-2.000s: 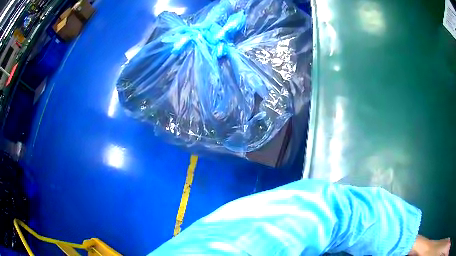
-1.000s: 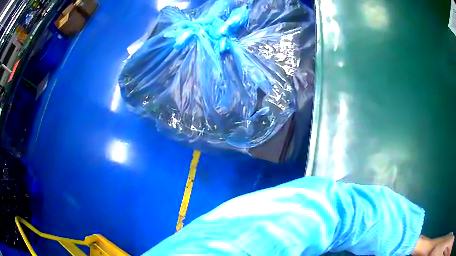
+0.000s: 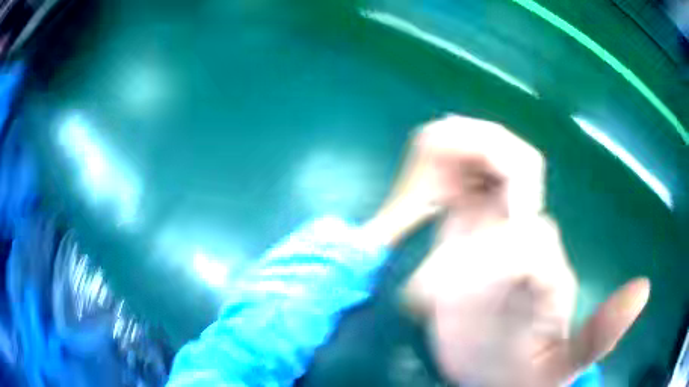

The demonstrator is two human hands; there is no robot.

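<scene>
Both bare hands are in front of me over the glossy green work surface (image 3: 227, 113), blurred by motion. My left hand (image 3: 480, 166) comes in from the lower left in a bright blue sleeve, with its fingers curled. My right hand (image 3: 502, 302) is just below it, and the two overlap or touch in view. The right thumb points out to the right; its other fingers are too blurred to read. A bit of blue sleeve shows under the right hand. No object shows in either hand.
A blurred, crinkled clear-blue plastic bag (image 3: 94, 295) is past the surface's edge at the lower left. A bright green line (image 3: 604, 53) curves along the far right part. A pale edge (image 3: 682, 363) shows at the lower right rim.
The view has swung from the floor and bag to the green surface. The bag now lies at the lower left. Both hands are in view, where earlier only one showed at the lower right edge.
</scene>
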